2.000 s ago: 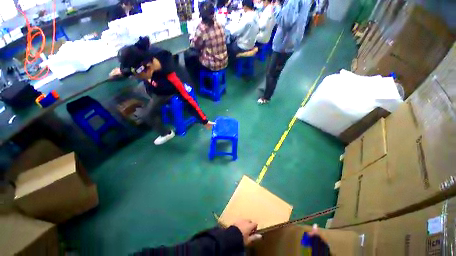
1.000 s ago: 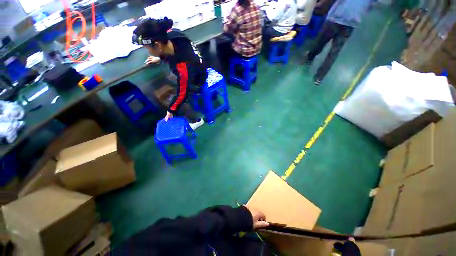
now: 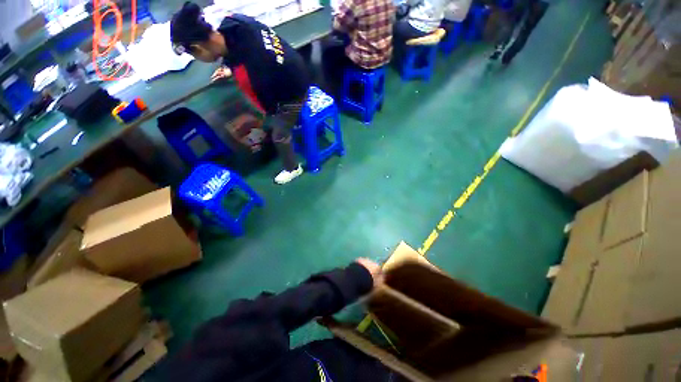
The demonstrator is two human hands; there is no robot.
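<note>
The brown carton [image 3: 485, 328] is in front of me at the bottom centre, its mouth and dark inside showing and its flaps standing out. My left hand [image 3: 371, 270] reaches from a dark sleeve and grips the carton's far left edge; its fingers are partly hidden. A small orange piece, perhaps of the tape gun [image 3: 539, 371], shows at the bottom edge beside the carton. My right hand cannot be made out there.
Open cartons [image 3: 127, 235] lie heaped at left over a wooden pallet [image 3: 142, 354]. Large stacked cartons [image 3: 597, 276] and a white wrapped bundle [image 3: 560, 138] stand at right. A blue stool [image 3: 216, 194] stands near a person at the workbench [image 3: 175, 93]; others sit beyond.
The carton has gone from flat-looking to opened, its inside now showing. My right hand has left view. The person moved the blue stool left and let go of it. The walking person moved farther off.
</note>
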